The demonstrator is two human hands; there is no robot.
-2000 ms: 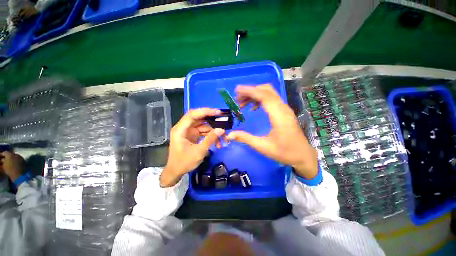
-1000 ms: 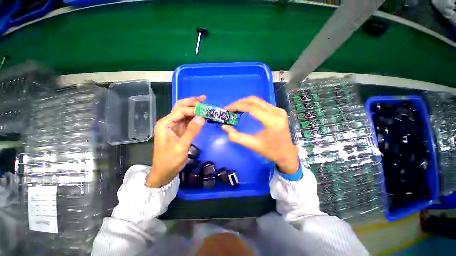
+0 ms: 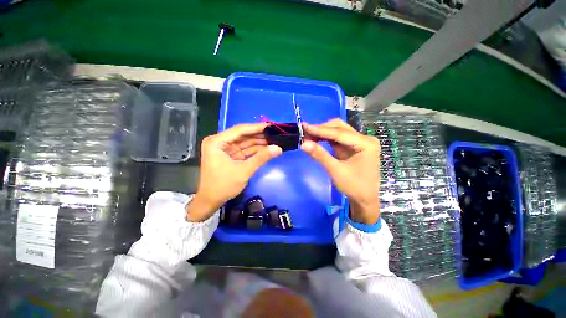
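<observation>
My left hand (image 3: pixel 234 163) holds a black plastic housing (image 3: pixel 284 136) between thumb and fingers, above the blue work tray (image 3: pixel 282 236). My right hand (image 3: pixel 343 163) pinches a narrow circuit board (image 3: pixel 299 124), seen edge-on and upright at the right end of the housing. Red lead wires (image 3: pixel 277 127) run over the housing's top. Whether the board touches the housing cannot be told. Several glossy black housings (image 3: pixel 255 214) lie in the tray's near left corner. A blue wrist strap is on my right wrist.
A clear empty box (image 3: pixel 164 124) and stacked blister trays (image 3: pixel 71 168) stand at left. Blister trays with green boards (image 3: pixel 413 199) and a blue parts bin (image 3: pixel 487 214) are at right. A grey post (image 3: pixel 428 59) crosses the green conveyor (image 3: pixel 149 40), which carries a black piece with pale stem.
The board has turned from lying flat across between my hands to standing edge-on in my right hand. The housing and red wires now show. The view has shifted slightly.
</observation>
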